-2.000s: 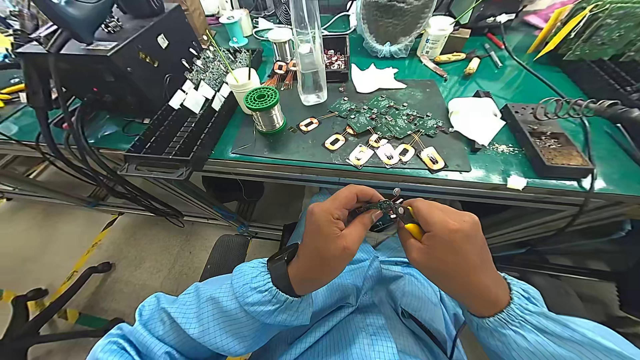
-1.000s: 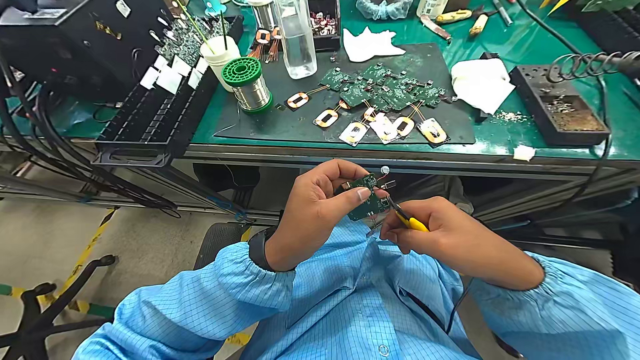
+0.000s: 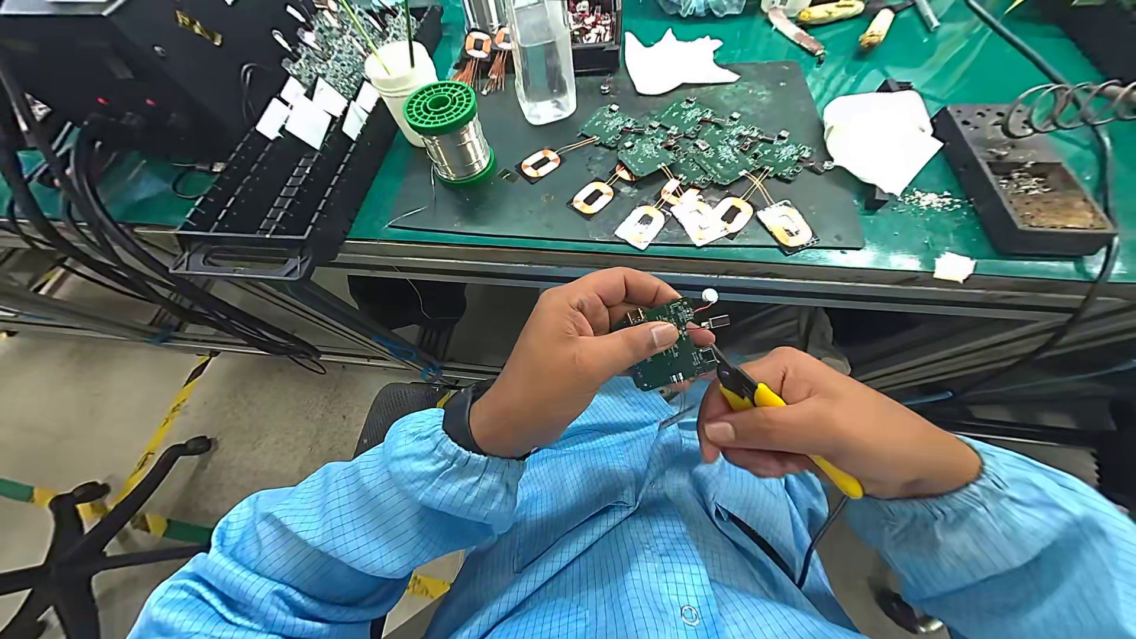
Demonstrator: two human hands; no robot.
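My left hand point(image 3: 572, 355) grips a green circuit board point(image 3: 666, 359) between thumb and fingers, above my lap and in front of the bench edge. A small round white part on thin wires point(image 3: 709, 295) and a metal connector stick out past the board's upper right. My right hand point(image 3: 790, 417) is closed around yellow-handled cutters point(image 3: 745, 390), their dark jaws at the board's right edge; whether the jaws touch it I cannot tell. On the dark mat point(image 3: 515, 217) beyond lie a pile of circuit boards point(image 3: 701, 146) and several copper coils point(image 3: 592, 197).
A solder wire spool point(image 3: 457, 146), a white cup point(image 3: 399, 84) and a clear bottle point(image 3: 543, 71) stand at the mat's left. A slotted black rack point(image 3: 275, 191) holds boards farther left. Right of the mat are white cloth point(image 3: 879, 138) and a black soldering tray point(image 3: 1034, 191).
Two seconds ago my hands were close together around the board; now they are farther apart, and the board and cutter jaws show more fully. The view has tilted down somewhat.
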